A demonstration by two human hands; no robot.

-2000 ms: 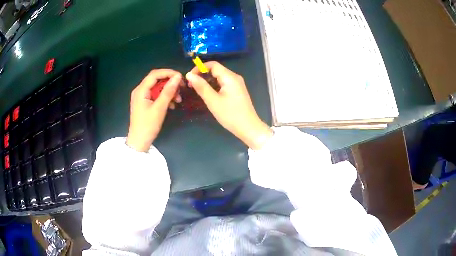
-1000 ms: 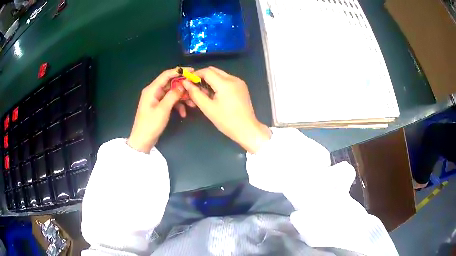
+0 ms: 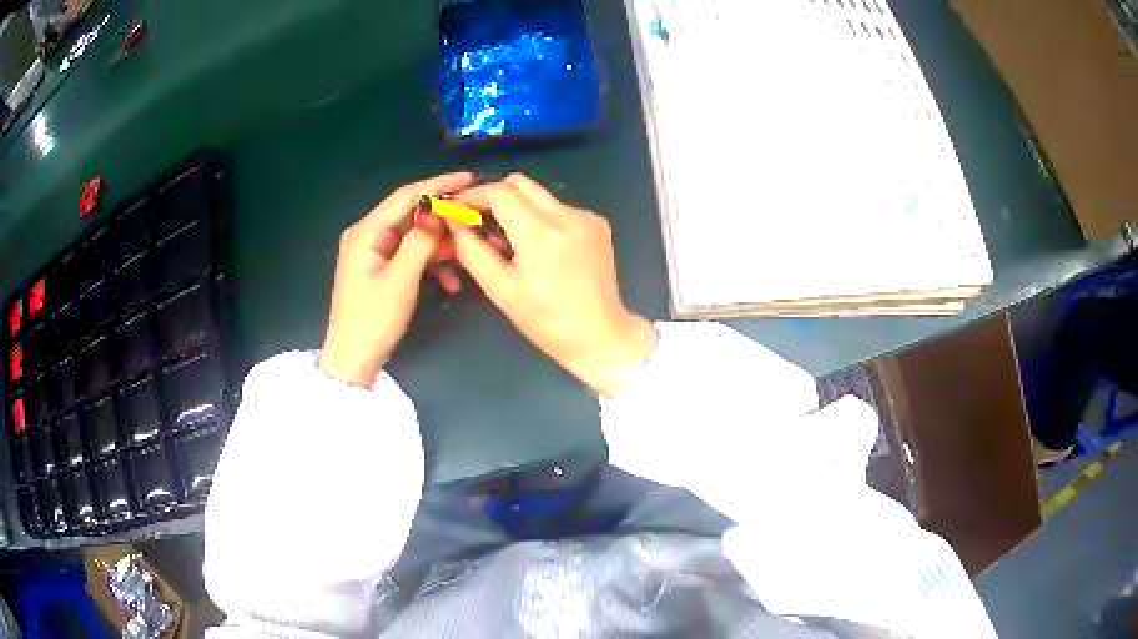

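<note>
My left hand [image 3: 378,281] holds a small red housing [image 3: 443,250], mostly hidden between the fingers of both hands. My right hand [image 3: 543,268] holds a small yellow-and-black hand tool [image 3: 452,211] between thumb and fingers, its dark end pointing left over my left fingertips. The fingertips of both hands meet around the housing above the green bench. Whether the tool touches the housing cannot be seen.
A black blister tray [image 3: 119,362] at left has several red housings in its left pockets. One red piece [image 3: 91,196] lies behind it. A black bin [image 3: 518,75] with shiny blue contents stands beyond my hands. A spiral-bound stack [image 3: 811,162] and cardboard [image 3: 1061,112] are at right.
My hands have come together around the red housing, and the tool has moved left and down over it. The dark-red bits seen earlier under my hands no longer show. The view has shifted slightly.
</note>
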